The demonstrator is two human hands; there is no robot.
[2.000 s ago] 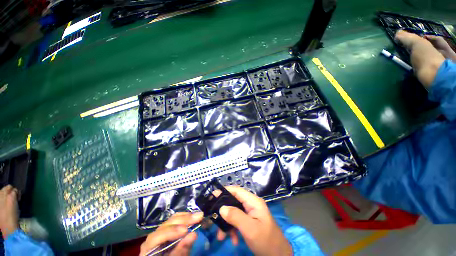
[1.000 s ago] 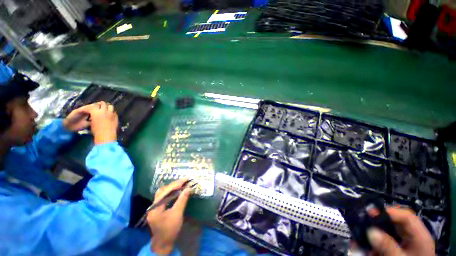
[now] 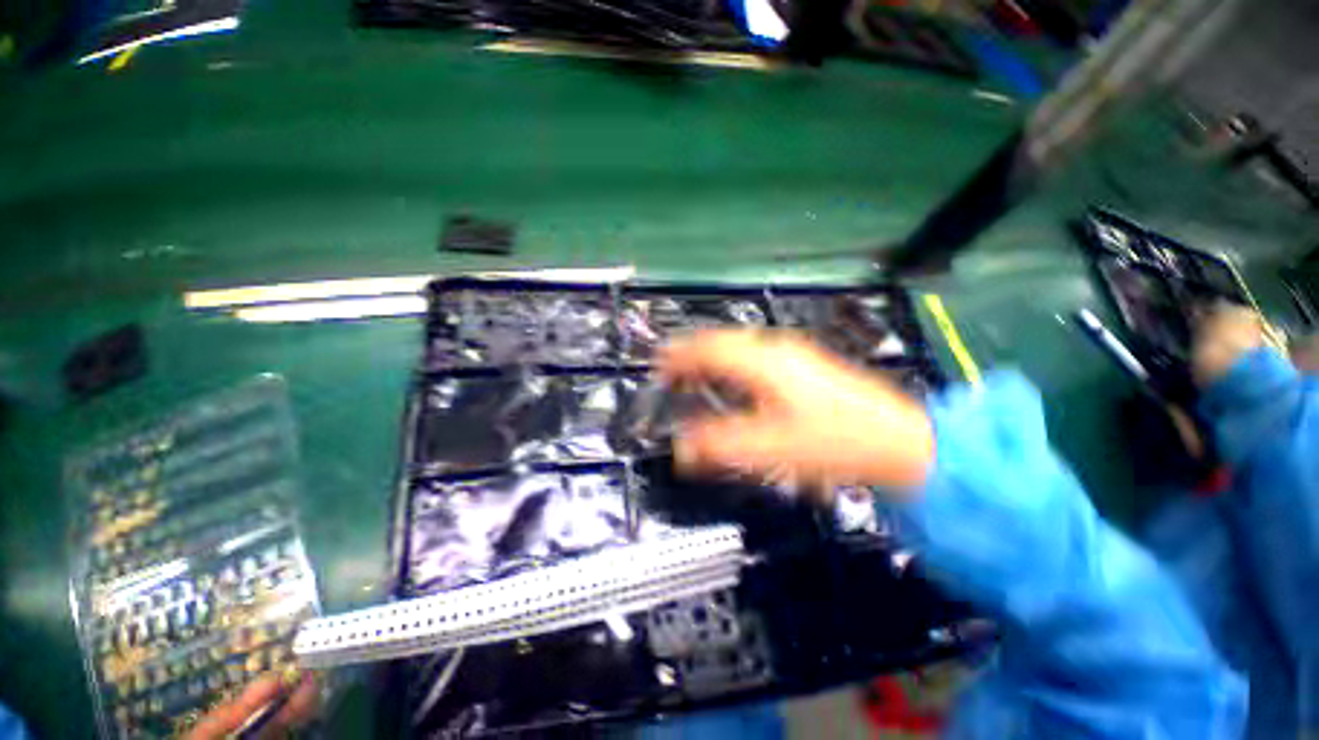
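My right hand is blurred over the middle of the black compartment tray, fingers apart, with nothing visible in it. My left hand is at the bottom edge, partly cut off, over the near end of the clear blister tray of small brass pieces; thin tweezers show blurred between its fingers. The white dotted sticker strip lies across the black tray. A black housing lies on the bench beyond the tray; another housing lies beyond the blister tray. More housings lie in tray cells.
Pale strips lie behind the tray's left part. A dark post stands at its far right corner, near yellow tape. A neighbour's blue sleeve and hand, a smaller black tray and a white pen are at the right.
The view has swung back right. My right hand has let go of the housing and moved over the tray middle. A second housing now lies on the bench behind the tray.
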